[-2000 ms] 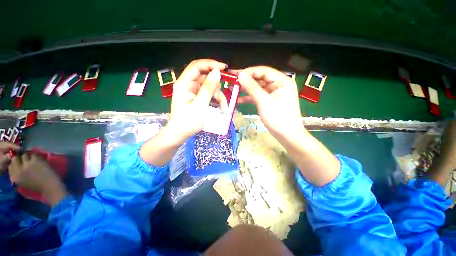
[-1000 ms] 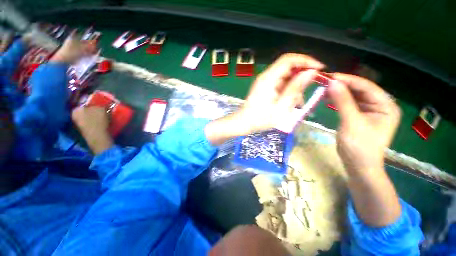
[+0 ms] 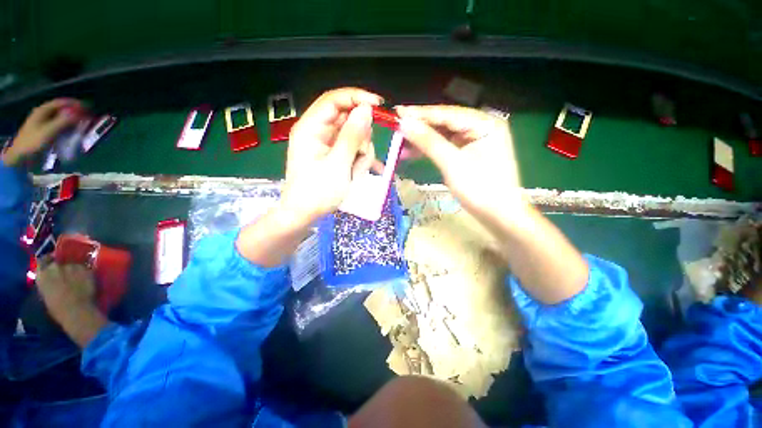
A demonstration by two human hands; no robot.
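Observation:
A red-and-white phone housing (image 3: 368, 197) is held up above the bench, tilted, with its red end at the top. My left hand (image 3: 327, 155) grips its left side, the thumb near the red end. My right hand (image 3: 468, 155) has its thumb and fingers at the red end's right corner. Whether a small part is between the fingertips cannot be told. The blue tray (image 3: 365, 276) with many tiny silvery and dark parts lies just below the housing. The palms hide part of the housing.
A heap of cream paper pieces (image 3: 459, 292) lies right of the tray. A clear plastic bag (image 3: 226, 209) and a single housing (image 3: 170, 252) lie left. More housings (image 3: 241, 128) lie on the green belt (image 3: 468, 171). At far left, another person's hands are by a red tray (image 3: 100, 266).
The view swung left and then back. My hands keep their grip on the housing. The belt housings have shifted. The neighbour's hand at far left now holds something red over the belt.

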